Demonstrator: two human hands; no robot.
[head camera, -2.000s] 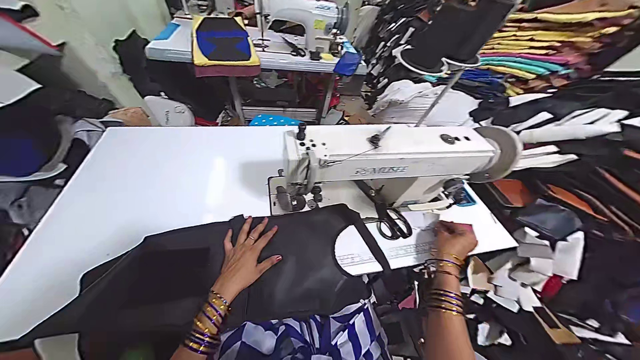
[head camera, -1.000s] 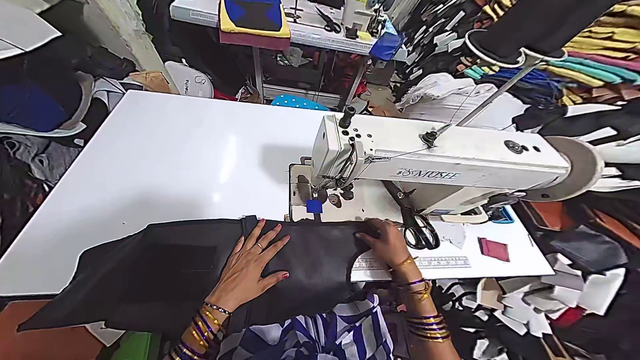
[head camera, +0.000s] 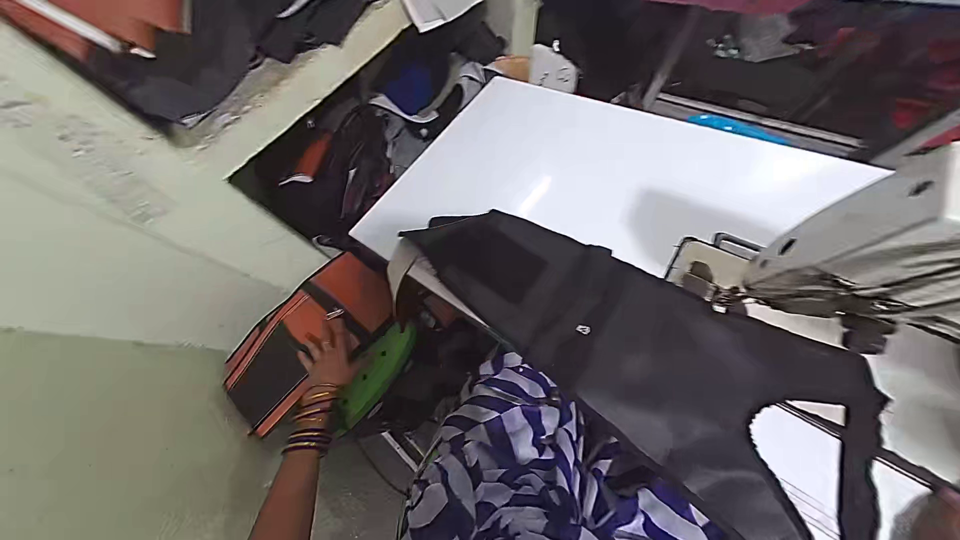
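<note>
My left hand (head camera: 328, 358) is spread on a stack of orange and black material pieces (head camera: 300, 334) at the left, beside a green plastic seat or lid (head camera: 379, 375). A black cut fabric piece (head camera: 622, 337) with a curved opening lies across the white sewing table (head camera: 600, 157) and hangs over its near edge. Part of my right hand (head camera: 926, 517) shows blurred at the lower right edge; what its fingers do is hidden. The white sewing machine (head camera: 870, 210) stands at the right, its needle area just behind the black fabric.
A pale wall (head camera: 112, 255) with a ledge rises close on the left. Dark clothes and scraps (head camera: 360, 161) fill the gap between it and the table. A blue object (head camera: 735, 127) lies behind the table. Patterned blue and white cloth covers my lap.
The view has swung strongly left. My left hand has left the black fabric and now rests on the orange and black pieces. My right hand is away from the fabric's upper edge.
</note>
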